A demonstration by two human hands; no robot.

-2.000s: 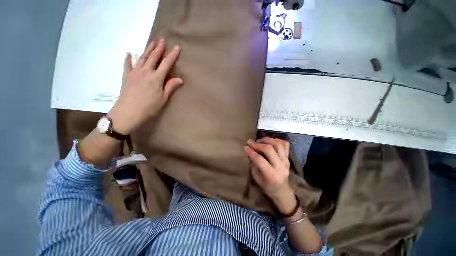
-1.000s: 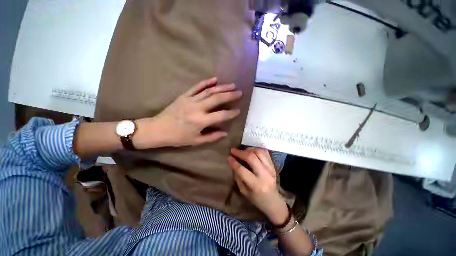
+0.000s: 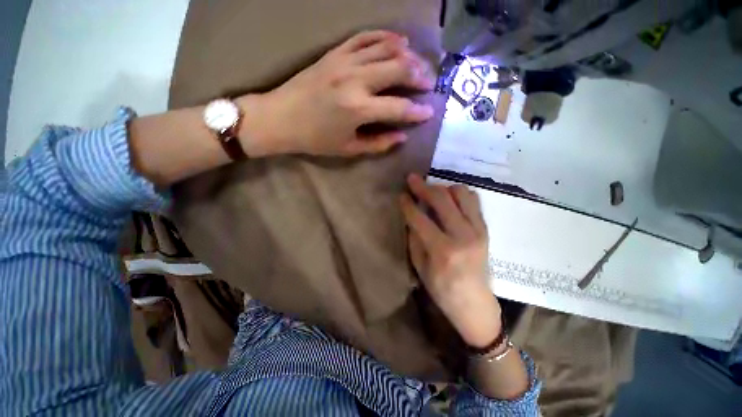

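A brown garment panel (image 3: 301,212) lies over the white table and hangs over its front edge onto the lap. Its right edge runs up to the presser foot and needle area (image 3: 450,72), lit violet-white. My left hand (image 3: 350,98) lies on the panel, fingers a little bent, fingertips near the right edge just left of the foot. My right hand (image 3: 451,244) pinches the panel's right edge near the table's front, thumb and index finger together at the cloth. The cloth's underside is hidden.
The white sewing machine head (image 3: 618,32) fills the upper right. A thin dark pointed tool (image 3: 608,254) lies by the table ruler (image 3: 553,281). A small brown piece (image 3: 616,192) lies on the bed. Brown bundles hang at left (image 3: 216,313) and right (image 3: 569,358).
My left hand has moved from the panel's left part to its right edge by the foot. My right hand has moved up along the edge, still pinching. The lower cloth has creased.
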